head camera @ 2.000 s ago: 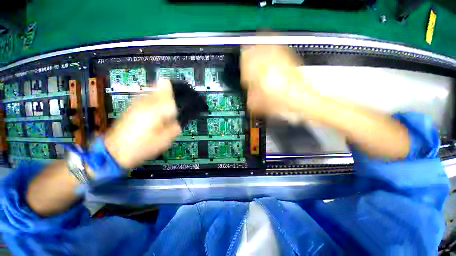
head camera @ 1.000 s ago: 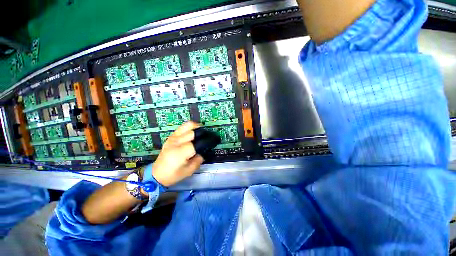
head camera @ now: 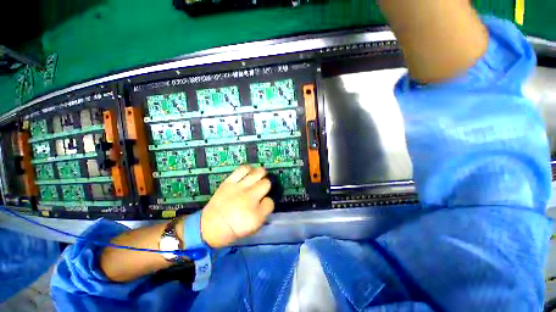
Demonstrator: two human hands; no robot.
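A black solder pallet [head camera: 244, 73] holds green circuit boards [head camera: 272, 94] in three columns and four rows, with orange-brown bars at its sides. My left hand [head camera: 239, 204] is at the pallet's front edge, over the lower row. Its fingers are bent and the tips point right, with black finger cots beside them; whether they hold anything cannot be told. My right forearm reaches forward across the conveyor, and my right hand is cut off by the top edge of the picture.
A second pallet [head camera: 73, 100] with boards stands at the left. Bright metal plates [head camera: 366, 128] lie between the conveyor rails [head camera: 375, 198] at the right. The green mat [head camera: 152, 36] is behind, with a yellow tag [head camera: 519, 11]. A blue cord [head camera: 91, 241] runs from my left wrist.
Both hands were over the pallet two seconds ago. My right arm has since reached forward, its hand out of view. My left hand has moved to the pallet's front edge.
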